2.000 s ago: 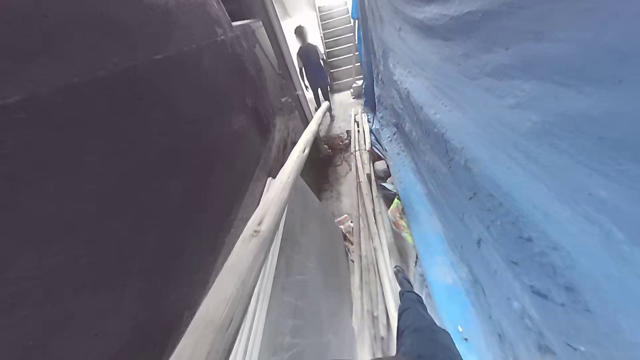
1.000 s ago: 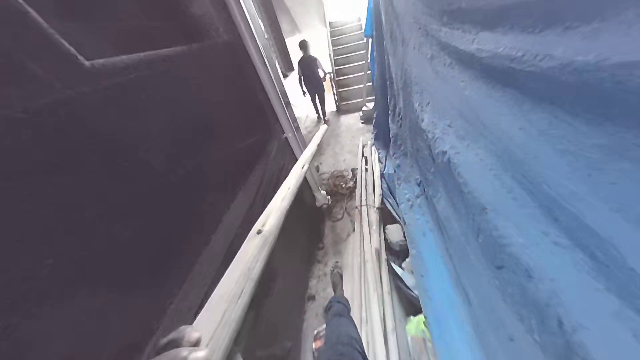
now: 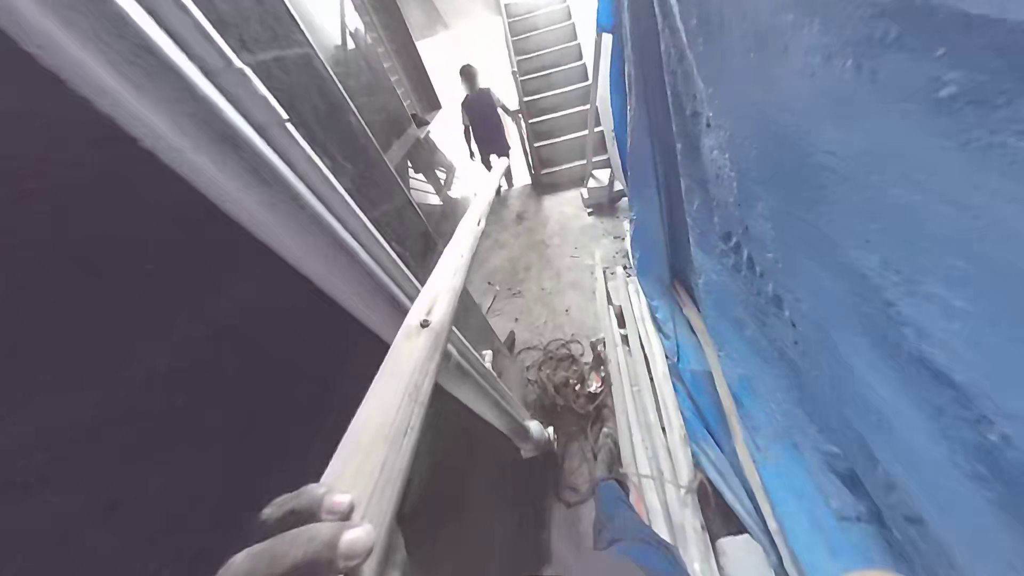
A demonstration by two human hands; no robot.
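A long, pale wooden pole (image 3: 425,322) stretches from the bottom of the view up toward the far end of the passage. My left hand (image 3: 308,532) grips its near end at the lower left, with fingertips over the top of the wood. Part of that hand is cut off by the frame's lower edge. My right hand cannot be made out.
Several long poles (image 3: 652,400) lie along the right beside a blue tarpaulin (image 3: 840,240). Tangled cord (image 3: 560,372) rests on the floor. A pipe (image 3: 532,436) slants down the dark left wall. A person (image 3: 485,124) stands near a staircase (image 3: 556,88).
The staircase and the tangled cord are nearer as the view has moved forward along the passage. My left hand, unseen in the earliest frame, now shows on the pole.
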